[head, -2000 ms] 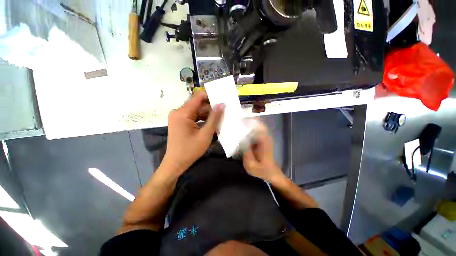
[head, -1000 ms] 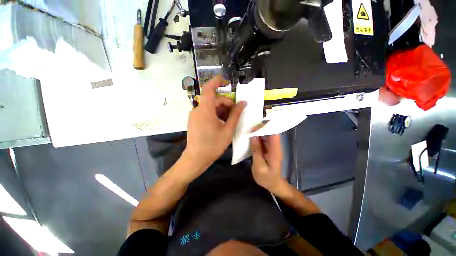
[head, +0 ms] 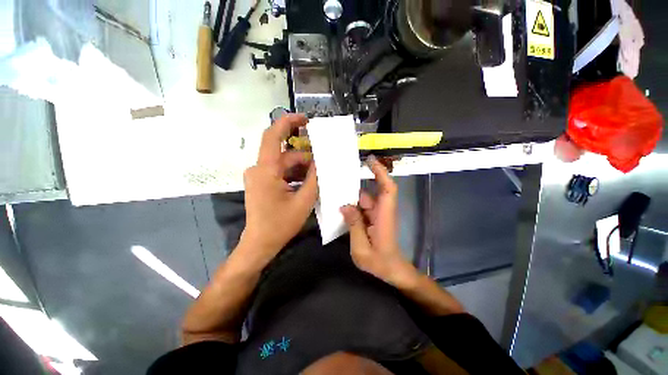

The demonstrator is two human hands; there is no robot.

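A white strip [head: 335, 168] lies between my hands at the front edge of the black sewing machine [head: 454, 95]. Its far end is by the throat plate [head: 312, 77], and its near end comes to a point over my lap. My left hand [head: 282, 183] holds the strip's left edge, with the index finger reaching to the far left corner. My right hand [head: 376, 227] pinches its lower right edge. The yellow edge strip [head: 401, 140] runs behind the white strip and is partly covered by it. The needle area cannot be made out.
A wooden-handled tool [head: 204, 64] and a black-handled screwdriver [head: 233, 45] lie on the white table [head: 146, 165] at the left. White panels [head: 73, 77] lie at the far left. A red plastic bag [head: 614, 121] is on the grey metal surface [head: 564, 256] at the right.
One second ago the strip's loose part spread out to the right; now the strip lies flat as one piece. My left hand and the strip have moved left, and my right hand has closed in on it.
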